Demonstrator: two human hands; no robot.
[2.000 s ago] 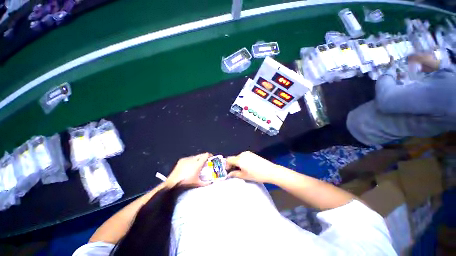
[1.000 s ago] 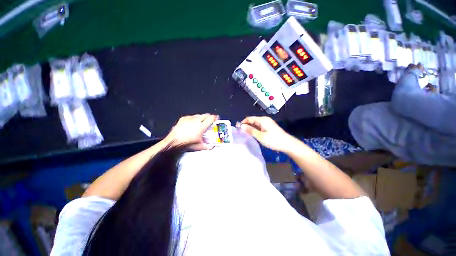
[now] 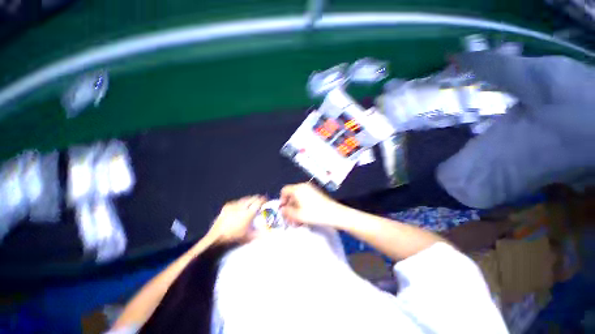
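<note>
The frame is blurred. A small white unit (image 3: 268,217) with a dark and yellow patch at its end is held close to my body, in front of the bench edge. My left hand (image 3: 238,219) grips its left side. My right hand (image 3: 302,204) is at its right end with the fingertips together; whether they hold a small piece cannot be told. The white tester (image 3: 321,161) with red number displays stands tilted on the black bench, ahead and slightly right of my hands.
Bagged white units lie at the left (image 3: 101,175) and right (image 3: 434,104). Two more units (image 3: 328,79) and a single one (image 3: 85,92) lie on the green belt (image 3: 196,91). A person's grey sleeve (image 3: 496,156) is at the right. Cartons (image 3: 525,264) stand below.
The view has shifted. My right hand, apart from the unit a second ago, is now back against its right end. My left hand keeps its hold. The other person's arm reaches farther forward.
</note>
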